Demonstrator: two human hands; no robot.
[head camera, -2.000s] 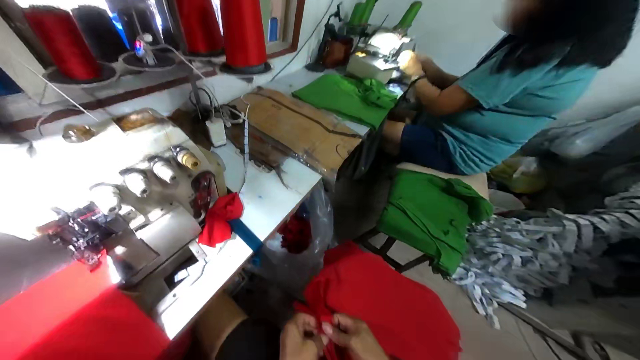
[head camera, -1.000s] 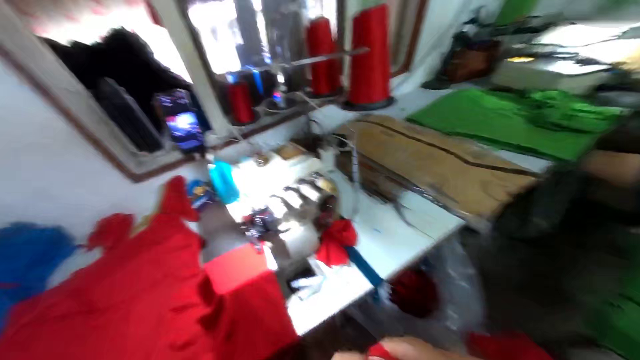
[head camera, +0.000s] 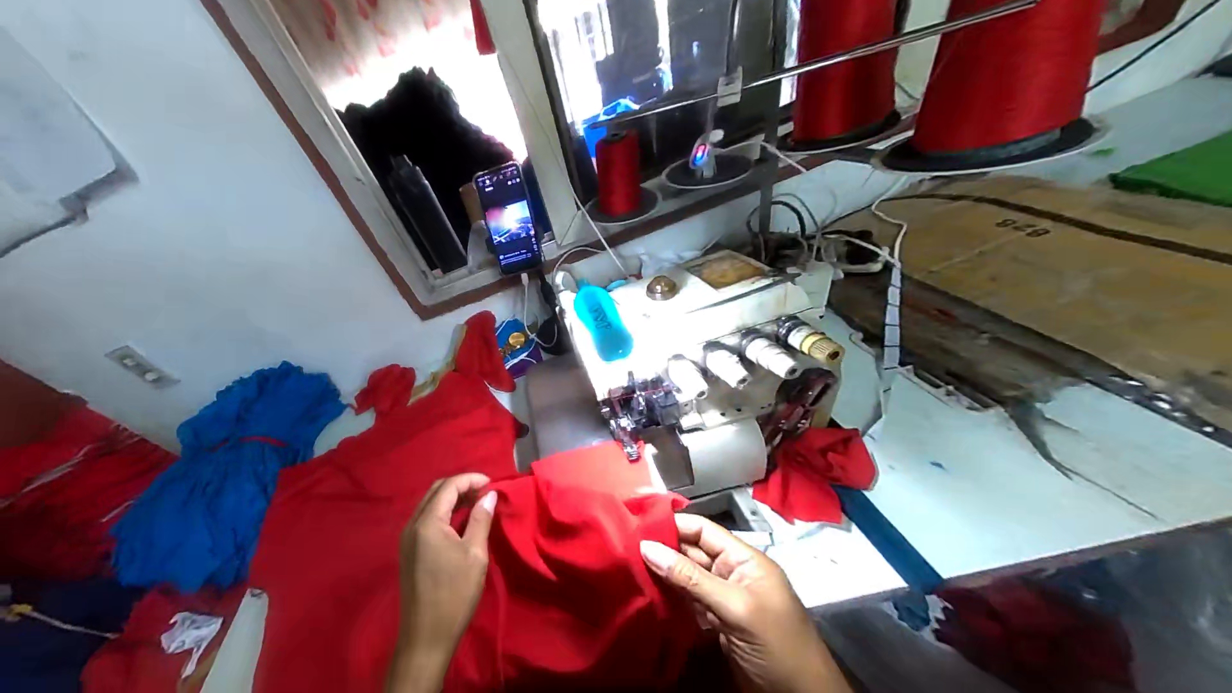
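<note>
Both hands hold up a piece of red fabric (head camera: 577, 577) in front of a white overlock sewing machine (head camera: 712, 308). My left hand (head camera: 448, 558) pinches its upper left edge between thumb and fingers. At the right edge, my right hand (head camera: 731, 597) grips the cloth with the thumb on top. Just behind the held piece, a flat red cloth reaches the machine's presser foot (head camera: 630, 445). More red fabric (head camera: 375, 500) lies spread to the left of my left hand. A red scrap (head camera: 818, 474) sits right of the machine, on a dark blue strip (head camera: 885, 544).
Red thread cones (head camera: 1006, 82) stand behind the machine beneath a metal rod. A phone (head camera: 508, 219) leans by the window. Gathered blue fabric (head camera: 236, 472) lies at left. The white table (head camera: 1039, 481) extends right, towards a worn brown board (head camera: 1088, 289) and green cloth (head camera: 1179, 164).
The view has swung left. My hands have come up from beside the table to in front of the machine, with red fabric between them.
</note>
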